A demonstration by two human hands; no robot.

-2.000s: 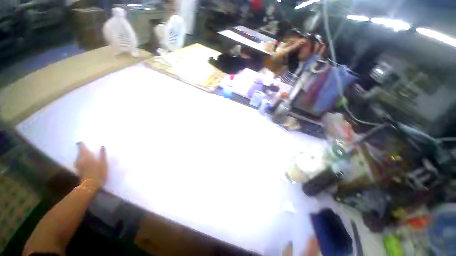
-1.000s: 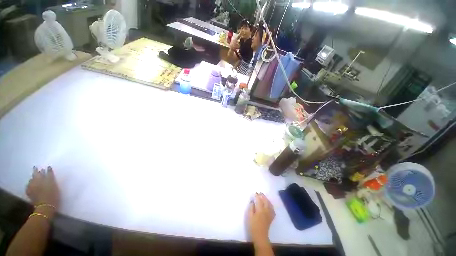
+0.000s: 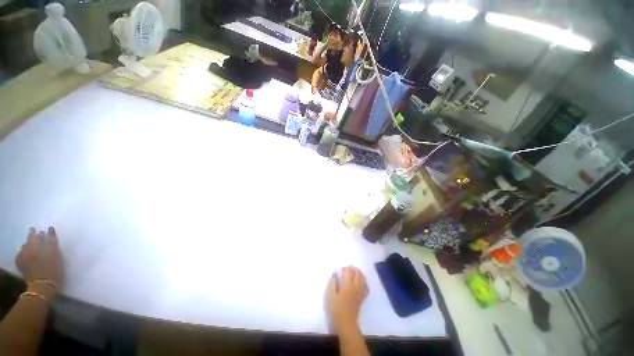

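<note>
The broad white table cover (image 3: 188, 208) glares in front of me, with a dark front edge. My left hand (image 3: 40, 259) rests on it at the far left, bare, with a yellow bracelet at the wrist and the fingers a little apart. My right hand (image 3: 347, 295) rests on it near the front right, fingers bent and close together; whether anything small is under or between them cannot be told. A folded navy cloth or pouch (image 3: 404, 286) lies just right of my right hand, not touched by it.
A dark flask (image 3: 384, 221) lies or leans beside pale cones (image 3: 353, 217). Bottles, one blue with a red cap (image 3: 247, 109), line the far edge. A green packet (image 3: 481, 289) and desk fan (image 3: 550, 259) are at right. White fans (image 3: 141, 35) stand far left. A person (image 3: 334, 59) sits beyond.
The right hand came fully into view from the lower edge and now rests left of the navy piece. The view has turned right, then shifted slightly. The left hand stays on the cover.
</note>
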